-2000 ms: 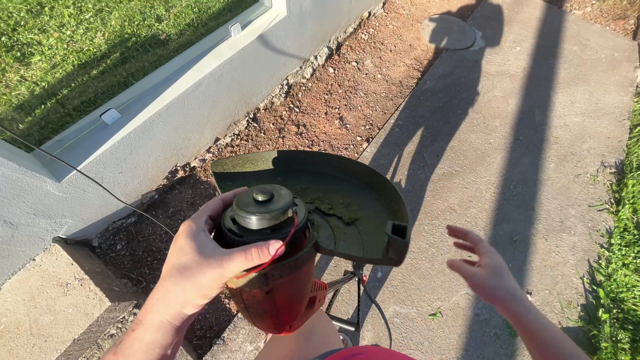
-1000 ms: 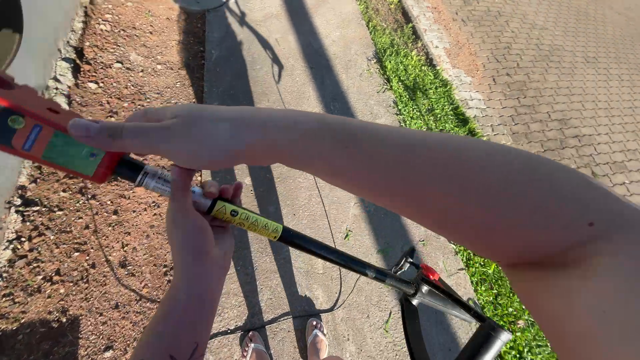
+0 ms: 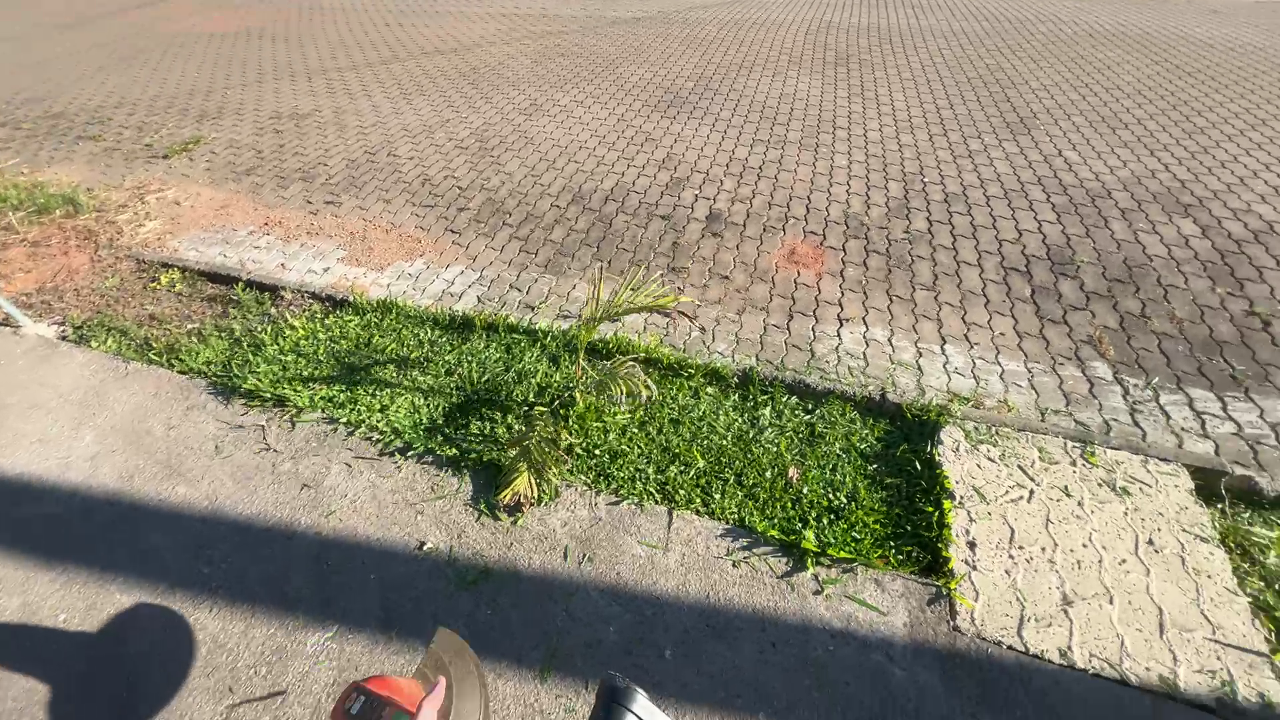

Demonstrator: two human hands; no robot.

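At the bottom edge of the head view is the red housing (image 3: 378, 698) of a grass trimmer, with its curved guard (image 3: 458, 672) beside it, dusty and tan in the sunlight. One fingertip (image 3: 432, 698) lies against the right side of the housing; which of my hands it belongs to, I cannot tell. The rest of that hand is cut off by the frame, and no second hand shows. To the right, a black rounded part (image 3: 624, 698) pokes in, apart from the guard; its link to the trimmer is hidden.
A concrete path (image 3: 330, 530) runs below a grass strip (image 3: 760, 460) holding a small palm seedling (image 3: 585, 345). A pale paving slab (image 3: 1090, 560) borders the grass at right. Interlocking pavers (image 3: 620, 170) stretch beyond a low curb. Shadows cross the path.
The view has swung far over to the grass strip and pavers. The trimmer's red head, earlier held at the left, now shows only at the bottom edge. Both forearms have left the view.
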